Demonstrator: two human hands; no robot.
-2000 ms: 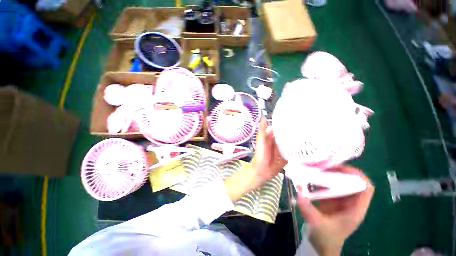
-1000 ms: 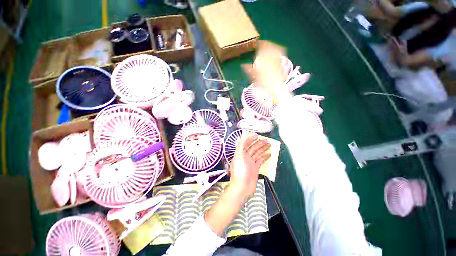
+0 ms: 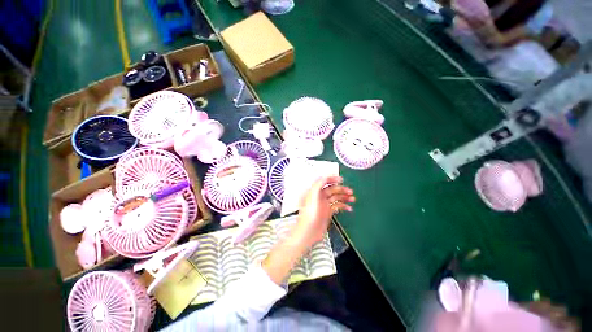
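Note:
My left hand (image 3: 319, 206) is at the centre, fingers apart and slightly curled, beside a white paper (image 3: 308, 176). It appears to hold nothing. My right hand cannot be made out in the picture. A pink clip fan (image 3: 308, 118) and another pink clip fan (image 3: 361, 143) lie on the green surface beyond my left hand. A pink fan (image 3: 235, 185) with an orange mark lies left of my hand, its clip towards me. The striped label sheet (image 3: 227, 262) lies under my left forearm.
Cardboard trays (image 3: 57, 194) at left hold fans and parts. A purple stick (image 3: 170, 190) rests on a fan. A closed carton (image 3: 258, 45) stands at the back. A metal bar (image 3: 480, 146) and another fan (image 3: 501, 186) are right. A blurred pink shape (image 3: 496, 319) is at lower right.
My right arm has left the picture, uncovering the fans on the green surface. My left hand stays by the paper. The view has shifted, and a blurred pink shape now shows at lower right.

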